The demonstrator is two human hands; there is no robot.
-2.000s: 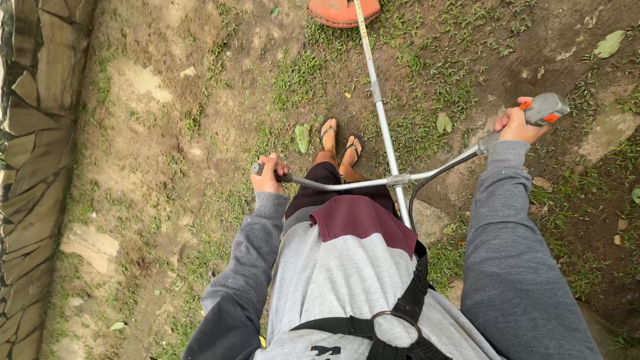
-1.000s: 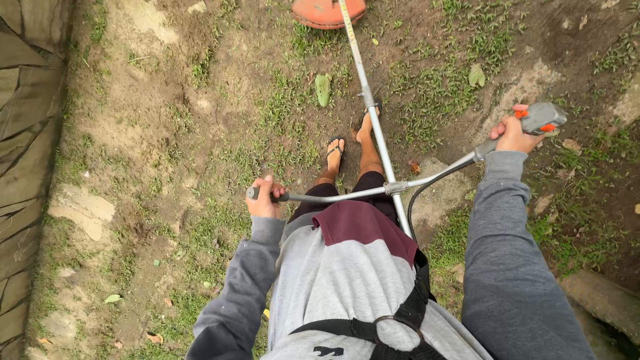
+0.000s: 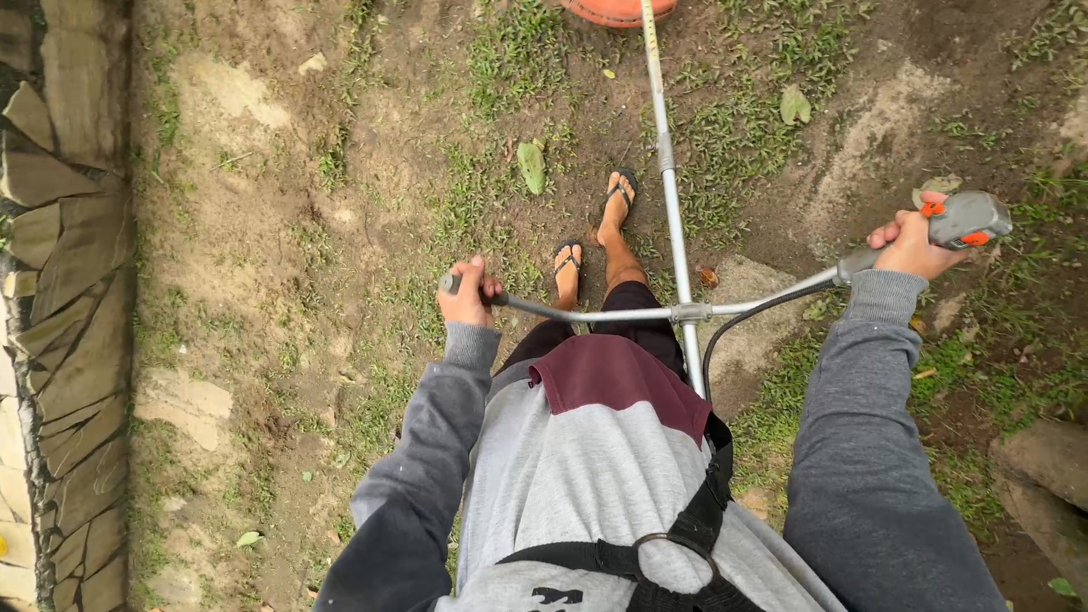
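A brush cutter's metal shaft (image 3: 671, 204) runs up the view from beside my right hip, and its orange guard (image 3: 620, 10) is cut off by the top edge. My left hand (image 3: 470, 293) is closed around the dark grip at the left end of the handlebar (image 3: 586, 316). At the bar's right end, my right hand (image 3: 918, 242) wraps the grey control grip (image 3: 969, 223) with orange switches. A black cable (image 3: 748, 313) curves from that grip down to the shaft. A black harness with a metal ring (image 3: 677, 544) crosses my torso. The cutting head is hidden.
A stone-faced wall (image 3: 76, 340) borders the left side. Patchy grass and bare soil (image 3: 280, 340) lie around my flip-flops (image 3: 568, 257). A flat stone (image 3: 748, 327) sits right of my legs, and larger rocks (image 3: 1041, 484) are at the lower right.
My feet have shifted as in a step, and the ground has moved in view. Both hands have kept their hold on the handlebar grips.
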